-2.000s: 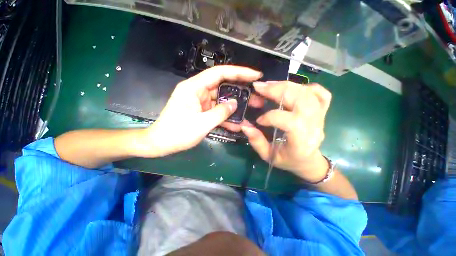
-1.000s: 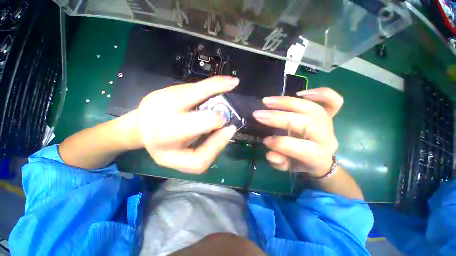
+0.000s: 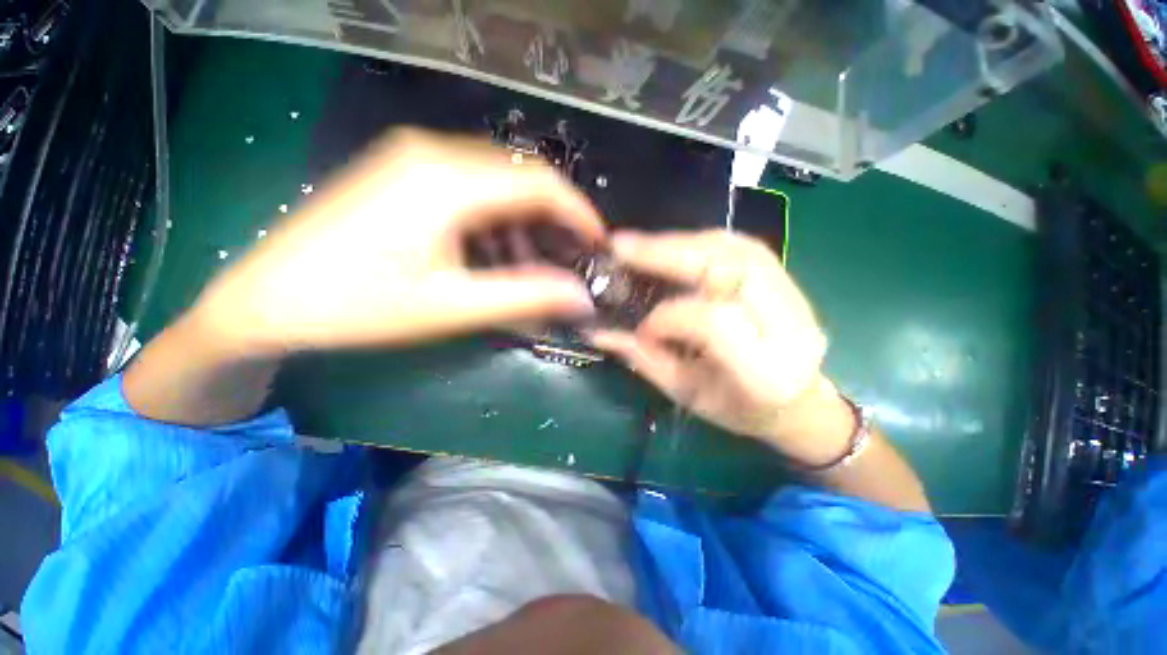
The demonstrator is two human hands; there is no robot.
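Observation:
The dark watch housing (image 3: 617, 289) is between my two hands, above the front part of the black fixture box (image 3: 365, 128). It is blurred, so which face is up cannot be told. My right hand (image 3: 736, 326) grips it with thumb and fingers. My left hand (image 3: 384, 250) is strongly blurred, curled from the left, with thumb and fingertips at the housing's left side; whether it grips cannot be told. The fixture nest (image 3: 544, 137) on the box is partly hidden behind my left hand. A thin, faint tool line shows below my right hand.
A clear cover (image 3: 576, 71) with pale marks spans the back. A green-edged smartphone (image 3: 765, 218) and a white label (image 3: 760, 138) lie right of the box. Black tray stacks stand left (image 3: 64, 218) and right (image 3: 1088, 346). White flecks dot the green mat (image 3: 909, 320).
The housing was in my left hand with a bright face showing; it is now at my right fingertips. My right hand has moved left to it. My left hand has risen and opened out somewhat.

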